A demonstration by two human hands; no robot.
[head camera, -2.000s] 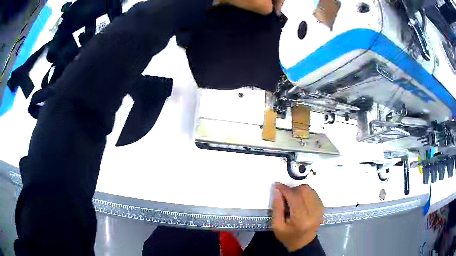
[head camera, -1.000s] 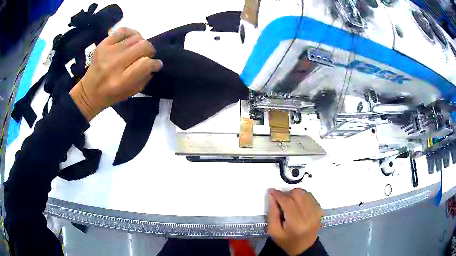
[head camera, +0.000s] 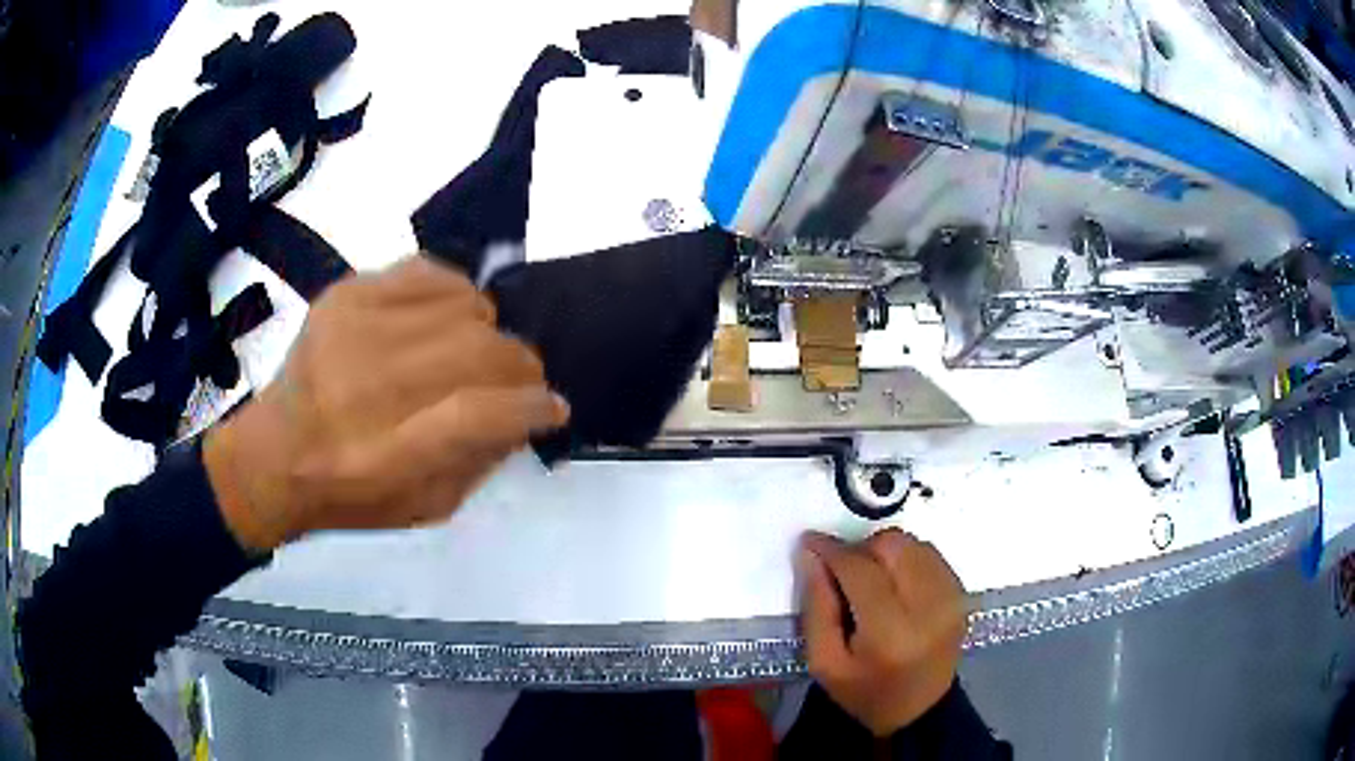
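A black cut panel [head camera: 617, 335] lies left of the presser foot and needle area [head camera: 810, 275], its right end at the foot. My left hand [head camera: 394, 402], blurred, has its fingers closed at the panel's left edge and hides part of the cloth. More black cloth [head camera: 483, 201] runs up and back from behind this hand. My right hand [head camera: 884, 625] is curled in a loose fist at the table's front edge, with nothing visible in it.
The white and blue sewing machine [head camera: 951, 134] fills the back right. Two brass tabs [head camera: 828, 342] stand over a silver bed plate [head camera: 892, 399]. A tangled black heap [head camera: 201, 208] with a white label lies at the left. A ruler [head camera: 491, 659] runs along the front edge.
My left hand came back from the far side, then moved right and nearer to me. The panel's left part has swung nearer to me. My right hand has stayed almost in place.
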